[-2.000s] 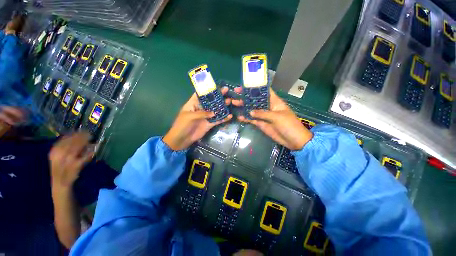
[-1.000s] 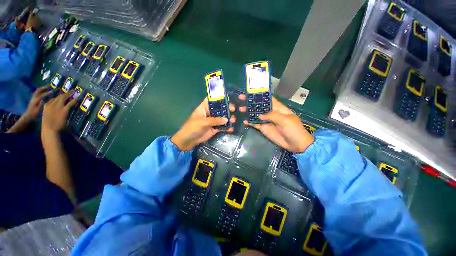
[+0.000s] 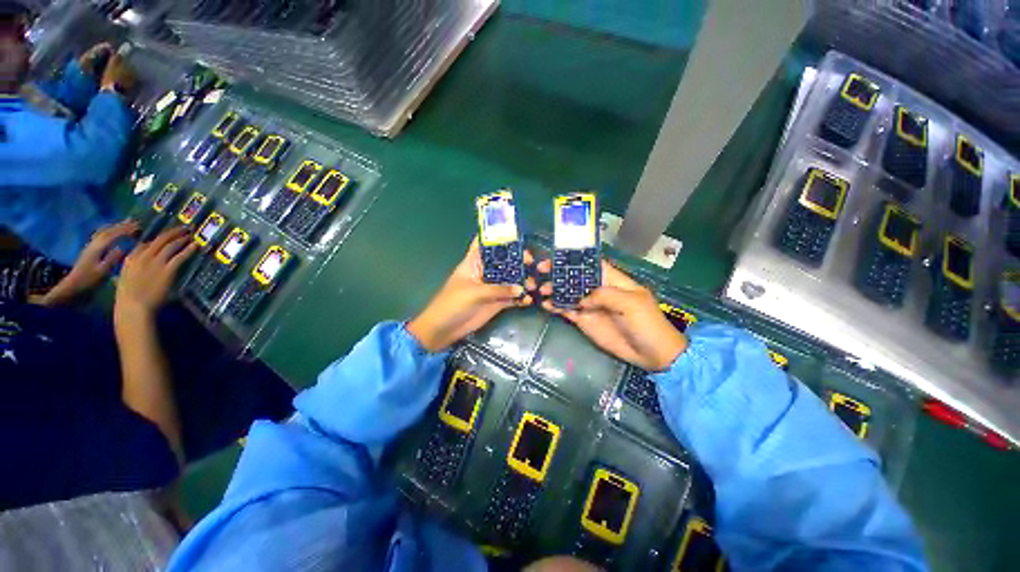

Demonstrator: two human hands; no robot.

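Note:
My left hand (image 3: 468,299) holds a keypad phone (image 3: 501,237) upright, with its thumb on the lower keys. My right hand (image 3: 624,318) holds a second keypad phone (image 3: 575,248) beside it, thumb also at the lower keypad. Both phones have yellow frames and lit whitish screens with a bluish patch. The hands are close together above a clear plastic tray (image 3: 563,385). Phones with dark screens lie in the tray's near pockets, one of them a phone (image 3: 534,447) below my hands. My right sleeve covers part of the tray.
A raised tray stack (image 3: 772,279) with phones stands at right, a red object (image 3: 964,422) beside it. A grey post (image 3: 716,112) is bolted beyond my hands. A neighbouring phone tray (image 3: 364,184) and an empty tray stack (image 3: 369,67) are at left. Co-workers' hands (image 3: 151,268) are over the left tray.
The view has shifted, so the surroundings sit lower in the picture. Both phones are still held; their screens changed from white to showing a bluish patch. The left phone has become more upright since the first frame.

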